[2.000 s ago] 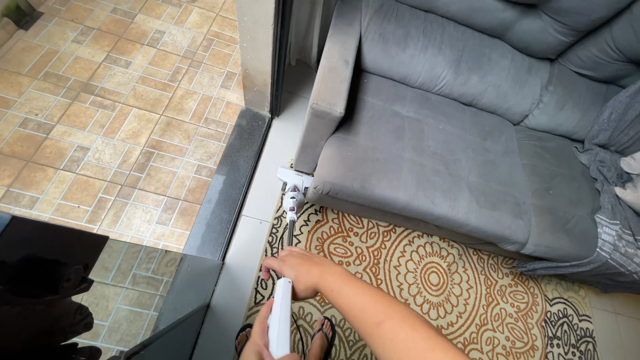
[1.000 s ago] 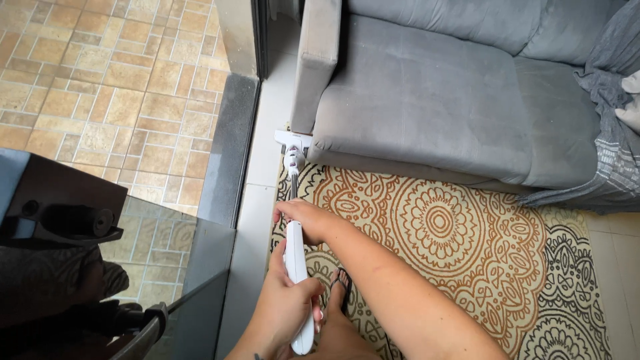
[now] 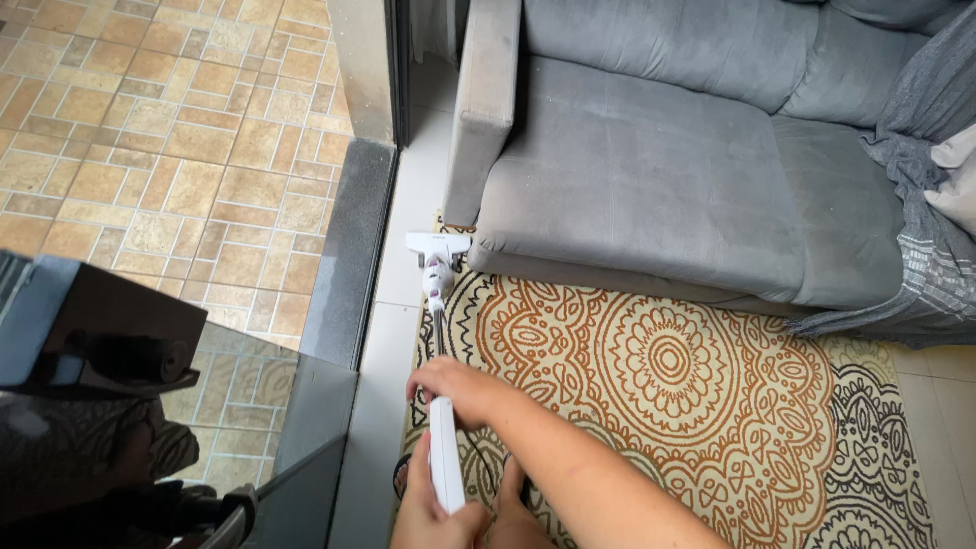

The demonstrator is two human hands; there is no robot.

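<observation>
A white upright stick vacuum cleaner stretches away from me, its white handle (image 3: 446,461) low in the view. My left hand (image 3: 438,499) is closed around that handle. Farther along, my right hand (image 3: 450,385) grips the dark tube (image 3: 438,335), with its palm side hidden. The white floor head (image 3: 438,244) lies at the rug's corner, partly over the pale tiles and close beside the front corner of the grey sofa (image 3: 648,183). A thin black cord (image 3: 484,457) hangs beside the handle.
A patterned rug (image 3: 671,362) spreads in front of the sofa. A grey throw (image 3: 919,221) drapes over its right end. At left are a door track (image 3: 381,267), a dark stone sill (image 3: 343,236), patio tiles (image 3: 152,168) and reflective glass (image 3: 305,412). My feet stand on the rug.
Both hands keep their grip on the vacuum cleaner, and its floor head stays near the sofa corner. The view has shifted somewhat.
</observation>
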